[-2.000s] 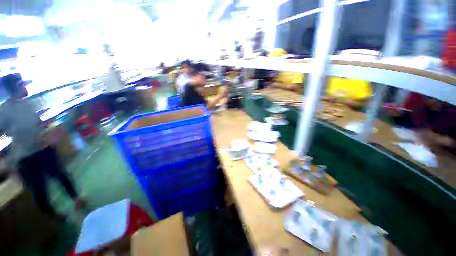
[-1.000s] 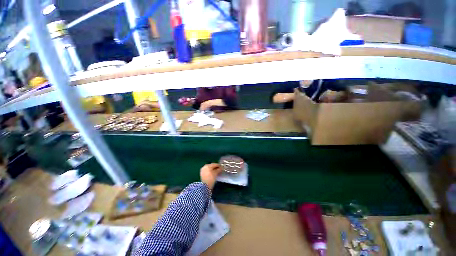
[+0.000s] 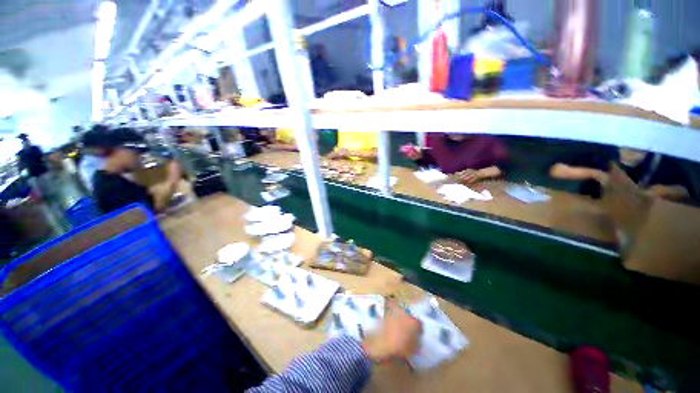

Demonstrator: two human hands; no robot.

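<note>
My left hand, in a checked sleeve, reaches in from the bottom and is blurred. It overlaps the left edge of a pale square plate with posts; its grip is unclear. Another post plate lies partly behind the hand, and a thick white plate with posts lies to its left. An assembled unit with a coppery disc over a square plate sits on the green belt. My right hand is out of the picture.
A blue crate stands left of the bench. A wooden block fixture, white sheets and a round white disc are on the bench. A magenta bottle is at lower right. A white post rises beyond the bench. People sit across the belt.
The view has turned left since one second ago. My left hand has left the coppery-disc unit on the belt and come back over the bench plates.
</note>
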